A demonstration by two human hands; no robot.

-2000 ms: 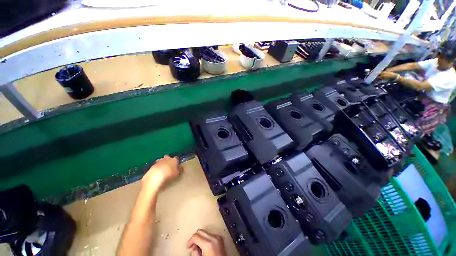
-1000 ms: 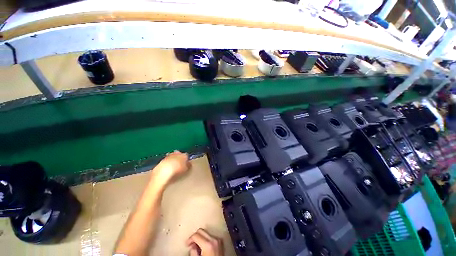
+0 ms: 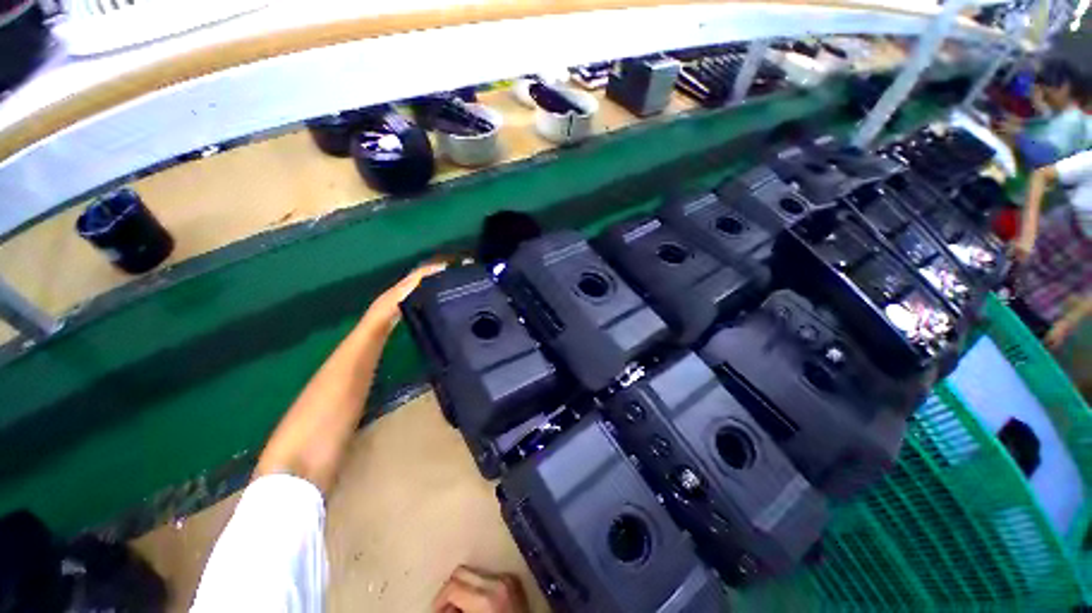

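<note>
Black closed housings (image 3: 479,341) stand in rows from the bench middle to the right, each with a sloped top and one round hole. My left hand (image 3: 413,285) reaches over the green belt to the back left corner of the nearest back-row housing. Its fingers are partly hidden behind that housing, so I cannot tell if they grip it. My right hand (image 3: 481,592) is low at the picture's bottom edge, partly cut off, with fingers curled, beside the front housing (image 3: 611,527). Whether it holds anything is hidden.
Open housings (image 3: 898,299) lie at the right above a green crate (image 3: 958,479). A black canister (image 3: 125,230), a black drum (image 3: 393,153) and pale bowls (image 3: 469,138) stand on the shelf. Dark round parts (image 3: 102,575) lie at lower left. People (image 3: 1060,156) are at far right.
My left hand has moved from the bench edge forward across the green belt to the back-row housing. My right hand stays low near the front housing. The camera view has shifted.
</note>
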